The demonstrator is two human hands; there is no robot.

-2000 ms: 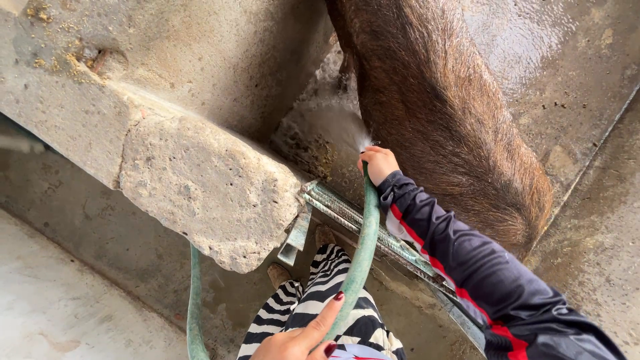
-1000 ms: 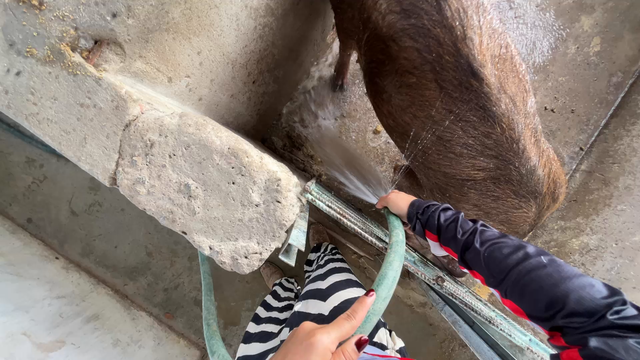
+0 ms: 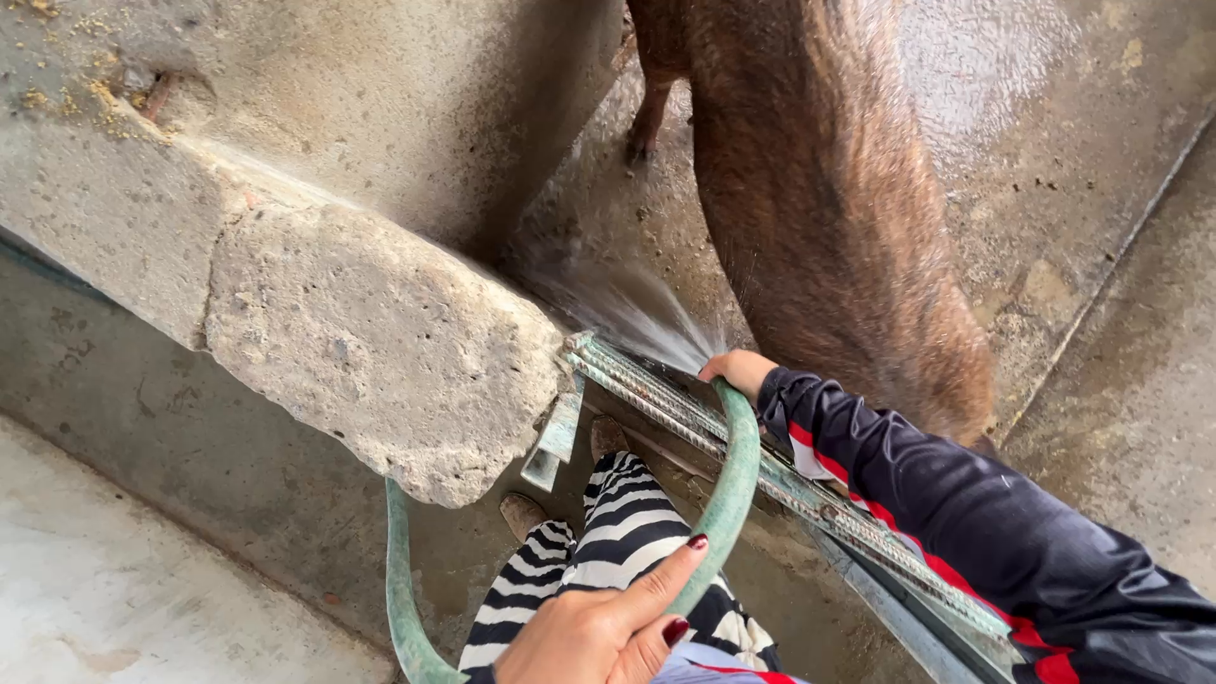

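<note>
A green rubber hose (image 3: 736, 484) curves over a metal bar gate. My right hand (image 3: 739, 370) grips its outlet end, and water fans out from there toward the upper left over the wet floor. Lower down, my left hand (image 3: 617, 617) is around the hose, index finger stretched along it; the palm side is hidden. Just beyond my right hand stands a brown, wet-haired pig (image 3: 836, 218), its rump nearest the gate and one leg showing at the upper left. Its head is out of view.
A rough concrete wall top (image 3: 380, 332) runs from the upper left to the rusty ribbed bars of the gate (image 3: 655, 389). More hose (image 3: 404, 589) hangs below the wall. My shoes (image 3: 521, 513) are on the near side. Yellowish crumbs (image 3: 76, 95) lie on the wall.
My right hand has moved away from the pig's side, down and right toward the gate, still holding the hose end. The pig's body has shifted and its leg has come into view.
</note>
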